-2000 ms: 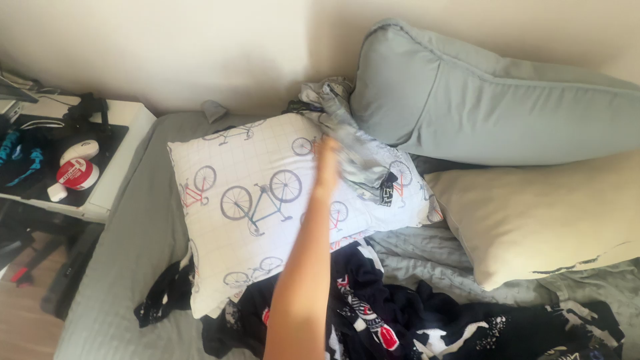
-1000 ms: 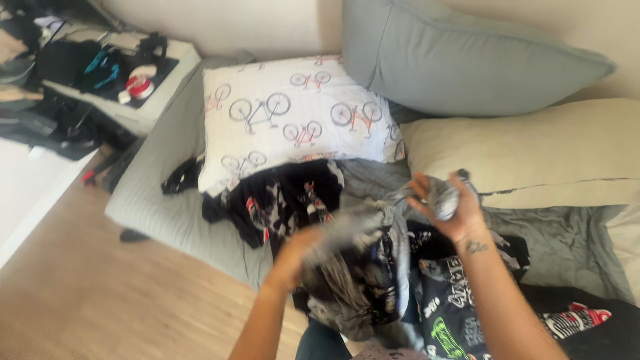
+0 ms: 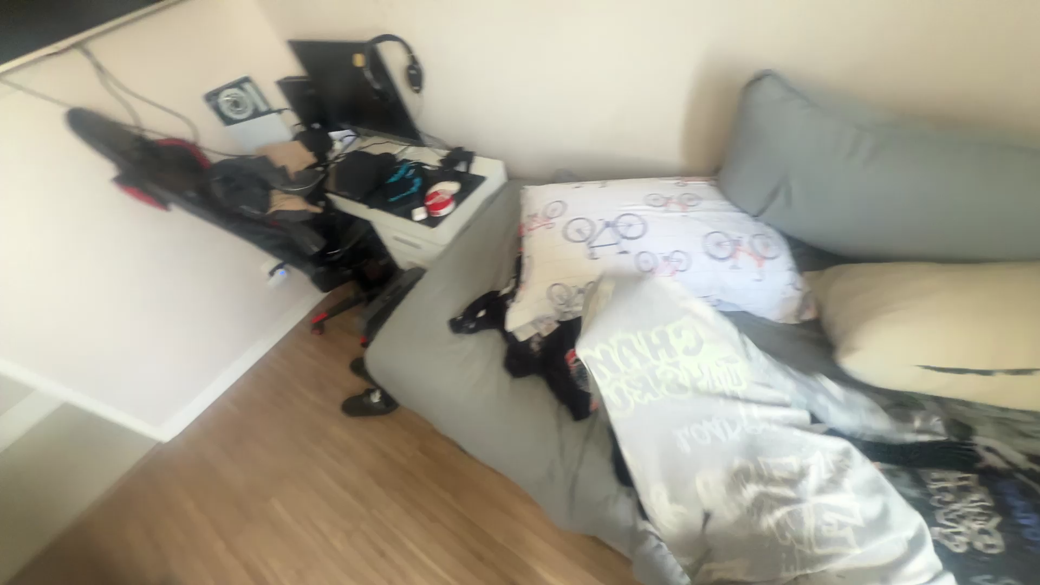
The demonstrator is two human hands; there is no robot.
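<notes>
Neither of my hands shows in the head view now. A light grey printed garment point(image 3: 731, 431) is spread out in mid-view, raised over the bed's front edge and overlapping the lower edge of a white pillow with a bicycle print point(image 3: 650, 236). Whatever holds the garment is hidden or out of frame. Dark printed clothing point(image 3: 552, 366) lies on the grey bed sheet point(image 3: 455, 366) beside the pillow, and another dark garment with lettering point(image 3: 967, 512) lies at the lower right. The picture is blurred.
A grey cushion point(image 3: 877, 179) leans on the wall above a beige cushion point(image 3: 934, 333). Left of the bed are a white drawer unit point(image 3: 414, 244) with small items, a monitor point(image 3: 353, 89), headphones point(image 3: 414, 73) and a gaming chair point(image 3: 236, 219). A dark shoe point(image 3: 370, 402) is on the wooden floor point(image 3: 325, 504).
My hands, seen a second ago handling a bunched grey garment, have gone out of view. A light grey garment now appears spread out. The view has swung left toward the desk and chair.
</notes>
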